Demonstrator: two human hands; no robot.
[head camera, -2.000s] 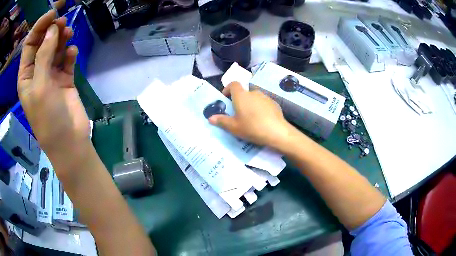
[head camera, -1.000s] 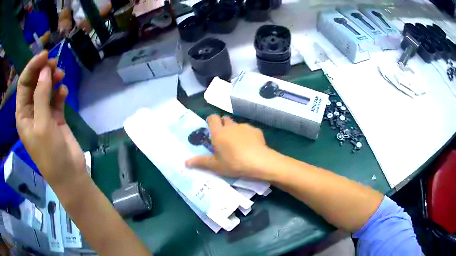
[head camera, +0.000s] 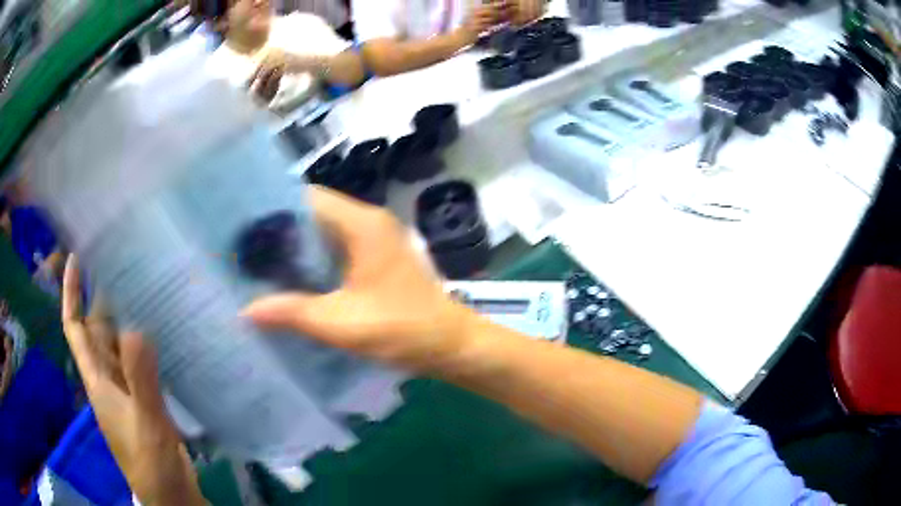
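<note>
A flat carton blank (head camera: 178, 267), pale blue and white with a dark fan picture, is raised close to the camera and blurred. Jagged white flaps show at its lower end. My right hand (head camera: 380, 287) grips its right side, thumb on the printed face. My left hand (head camera: 119, 385) is at its lower left edge, partly hidden behind it; whether it grips the card cannot be told. A retail carton (head camera: 519, 304) lies on the green mat (head camera: 494, 435) behind my right forearm, mostly hidden.
Black cups (head camera: 452, 222) stand beyond the mat. Three cartons (head camera: 613, 133) lie at the far side. Small parts (head camera: 608, 321) lie beside the white sheet (head camera: 692, 287). A grey fan (head camera: 716, 128) and more black cups stand far right. People sit opposite. A red stool (head camera: 869, 341) is at right.
My right hand has lifted the carton blank off the mat, up and left. My left hand has come down to the blank's left edge. The camera view has turned right.
</note>
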